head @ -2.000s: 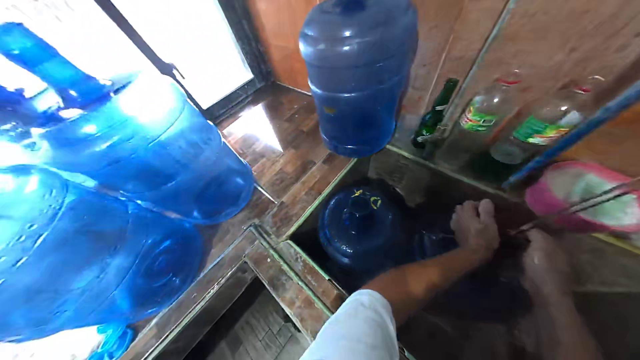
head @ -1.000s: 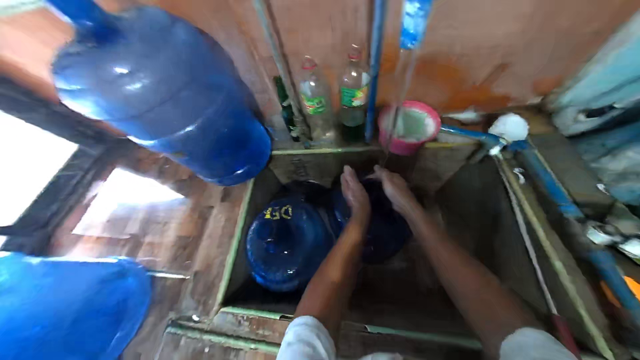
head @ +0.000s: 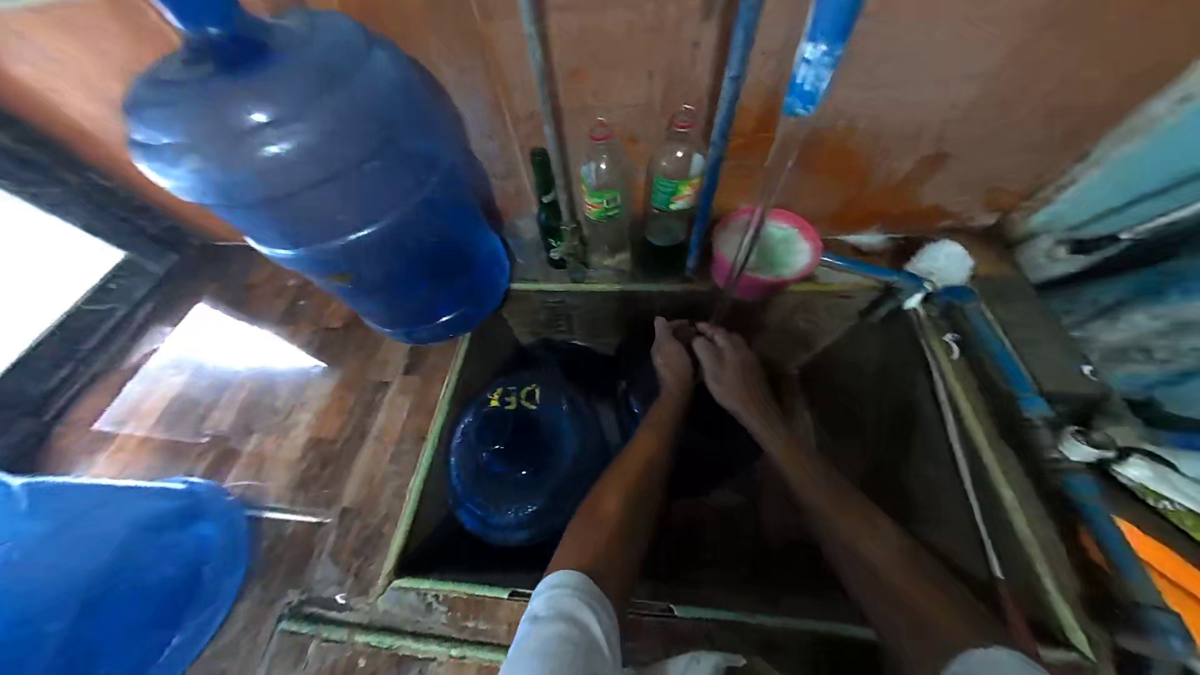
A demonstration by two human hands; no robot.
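My left hand (head: pixel 673 358) and my right hand (head: pixel 733 367) meet in the stream of water (head: pixel 761 202) that falls from a blue pipe (head: pixel 817 61). Below them, mostly in shadow behind my arms, sits a dark blue water jug (head: pixel 637 389) in a tiled basin (head: pixel 872 450). Left of it another blue water jug (head: pixel 525 459) shows its round base with yellow painted marks. Whether the fingers pinch anything small cannot be made out.
A large blue water jug (head: pixel 347 169) stands on the tiled ledge at upper left; part of another jug (head: pixel 112 572) is at lower left. Behind the basin are a green bottle (head: pixel 547 211), two clear plastic bottles (head: pixel 605 202) and a pink tub (head: pixel 808 225). Blue pipes (head: pixel 1003 361) run along the right.
The view has swung right over the basin since two seconds ago. My hands, apart in the earliest frame and close together one second ago, now meet at the fingertips.
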